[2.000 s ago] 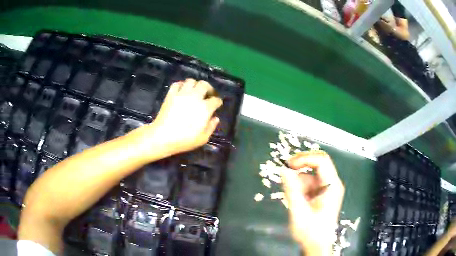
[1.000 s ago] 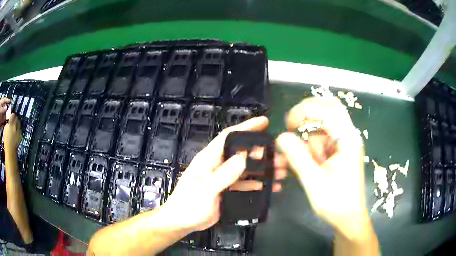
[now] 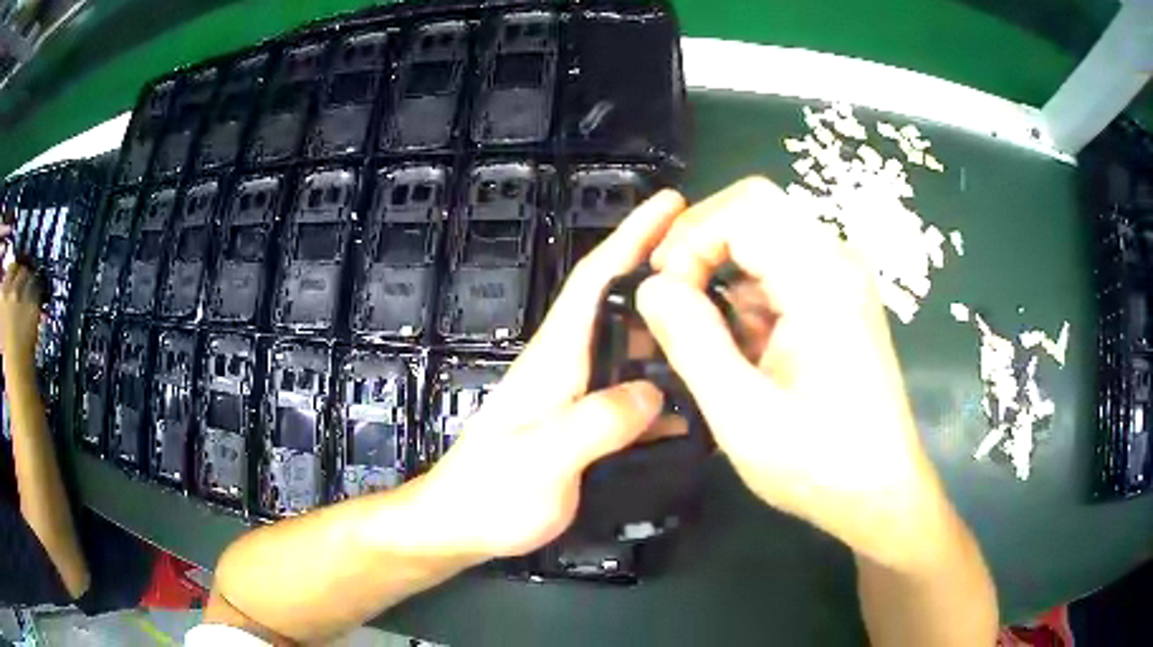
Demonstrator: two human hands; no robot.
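My left hand [image 3: 544,455] holds a black phone-type housing [image 3: 632,487] upright in front of the tray, thumb across its cut-out openings. My right hand [image 3: 784,341] is at the housing's top end, thumb and forefinger pinched together against it. Whether a small piece is between those fingertips cannot be seen. The black blister tray [image 3: 620,95] lies left and behind, with housings in its pockets and a bare pocket at its top right corner. A heap of cream-white small pieces [image 3: 872,215] lies right of the tray. A smaller pile of whitish slips [image 3: 1015,398] lies nearer me.
A green conveyor belt [image 3: 809,32] with a white edge rail [image 3: 872,95] runs behind the bench. A white post [image 3: 1113,76] stands at the upper right. Another black tray [image 3: 1125,316] is at the right edge. Another person's arm [image 3: 38,455] reaches over a tray at the far left.
Since two seconds ago, my left hand has left the tray's top right pocket and holds a housing. My right hand has come from the white pieces to the housing's top end. The view has shifted.
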